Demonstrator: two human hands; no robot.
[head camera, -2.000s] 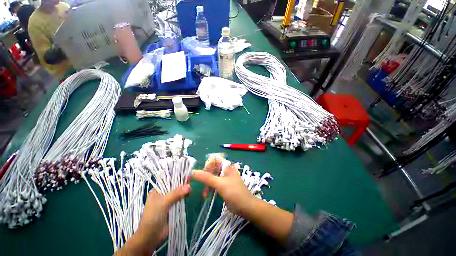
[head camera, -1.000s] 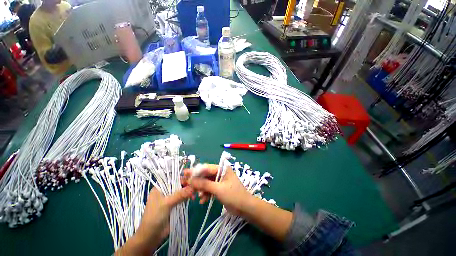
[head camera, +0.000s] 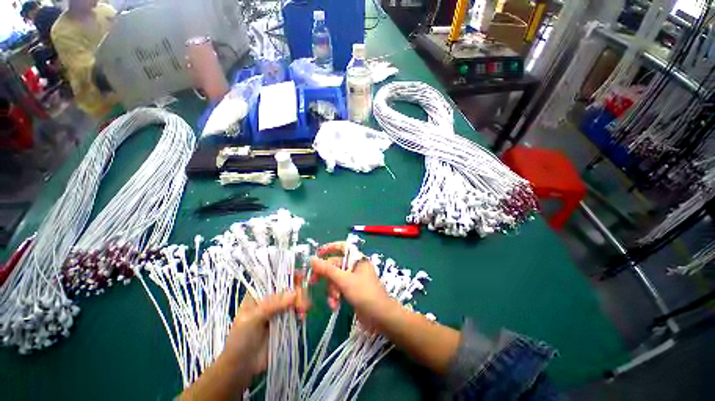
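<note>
My left hand (head camera: 255, 333) is closed round an upright bunch of white cables (head camera: 284, 313), with small white connector housings (head camera: 274, 227) at its top. My right hand (head camera: 357, 290) is just right of the bunch. Its thumb and fingertips are near a cable end beside the bunch, slightly blurred. A white cable with a connector (head camera: 353, 244) stands up between its fingers. More loose white cables fan out on the bench at left (head camera: 188, 301) and under my right hand (head camera: 357, 352).
Looped cable bundles lie at left (head camera: 102, 180) and right (head camera: 462, 157). A red tool (head camera: 388, 230), black strips (head camera: 229, 205), small bottle (head camera: 288, 171), crumpled white plastic (head camera: 353, 145) and blue bins (head camera: 310, 106) are beyond my hands. A red stool (head camera: 546, 176) stands right. A person (head camera: 78, 51) is back left.
The right hand's fingers moved to and from the bunch, handling single cable ends. My left hand has kept its hold. The whole view has shifted slightly.
</note>
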